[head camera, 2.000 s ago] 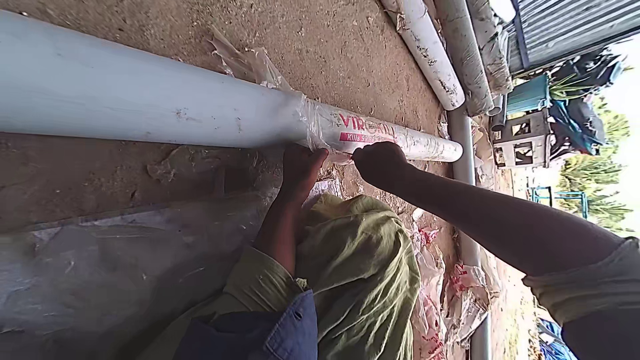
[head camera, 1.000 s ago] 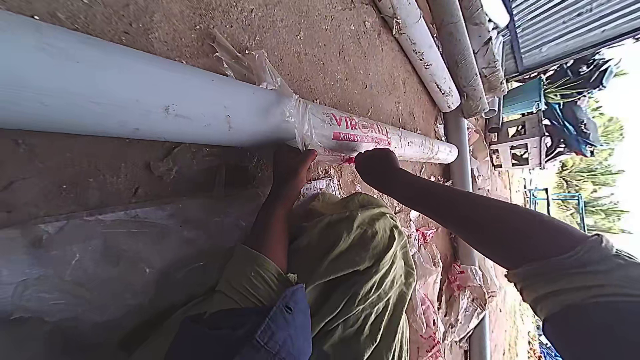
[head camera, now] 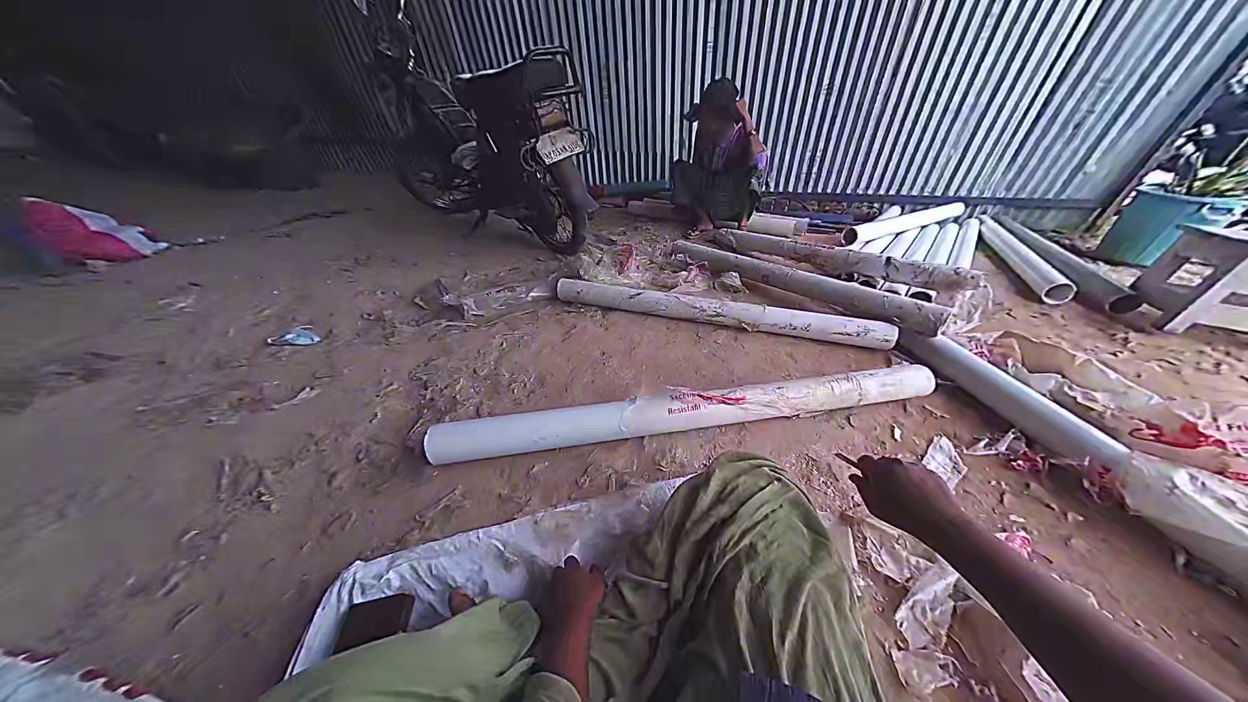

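Observation:
A white plastic pipe (head camera: 531,434) lies on the ground in front of my knees, its right part wrapped in torn clear film (head camera: 780,395) with red print. Below its right end, my right hand (head camera: 897,492) is held over the dirt with one finger extended; I see nothing held in it. My left hand (head camera: 575,585) is low between my legs, beside a pale plastic sheet (head camera: 468,565); its grip is unclear. Neither hand touches the pipe.
More pipes (head camera: 726,314) lie beyond, some wrapped. A pipe (head camera: 1014,400) slants at right near crumpled film (head camera: 926,604). A motorcycle (head camera: 507,146) and a crouching person (head camera: 721,161) are before a corrugated metal wall (head camera: 877,97). A dark flat object (head camera: 373,622) rests on the sheet.
Both hands have come off the film-wrapped pipe they were gripping. The film now covers only its right part. The view has swung widely and turned.

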